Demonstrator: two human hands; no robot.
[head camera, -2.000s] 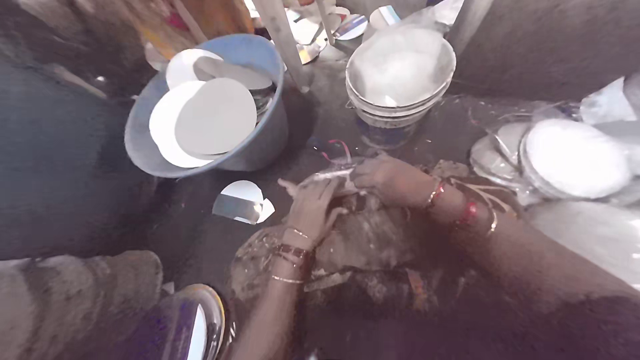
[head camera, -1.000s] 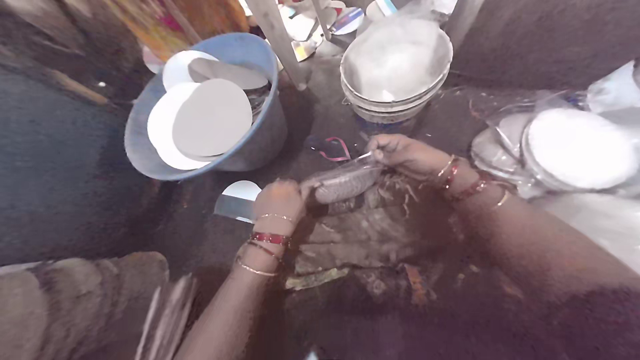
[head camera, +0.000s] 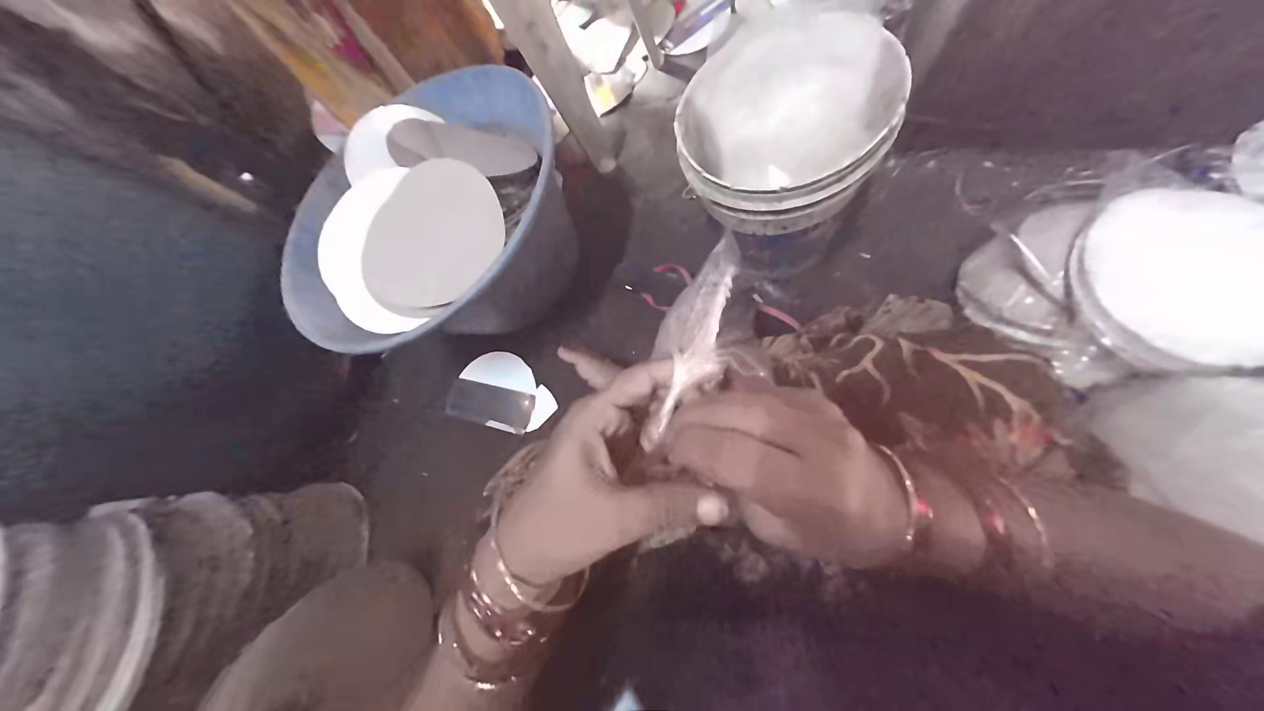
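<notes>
A clear plastic bag (head camera: 699, 306) stands up between my two hands, its lower part gathered and twisted. My left hand (head camera: 602, 474), with bangles at the wrist, closes its fingers around the gathered plastic. My right hand (head camera: 790, 474) pinches the same gathered part from the other side, and its fingertips are partly hidden. The two hands touch or nearly touch over my lap, which patterned cloth (head camera: 948, 395) covers. What the bag holds is hard to tell. Pink strands (head camera: 775, 314) lie on the floor behind the bag.
A blue tub (head camera: 548, 217) with several white and grey discs stands at the back left. Nested white buckets (head camera: 790, 193) are behind my hands. Bagged white discs (head camera: 1175, 276) lie at right. A cut white piece (head camera: 499, 375) is on the floor; stacked discs (head camera: 257, 553) stand at lower left.
The bag was stretched sideways between my hands one second ago; now it points upward and is gathered at its lower part. My hands have come together.
</notes>
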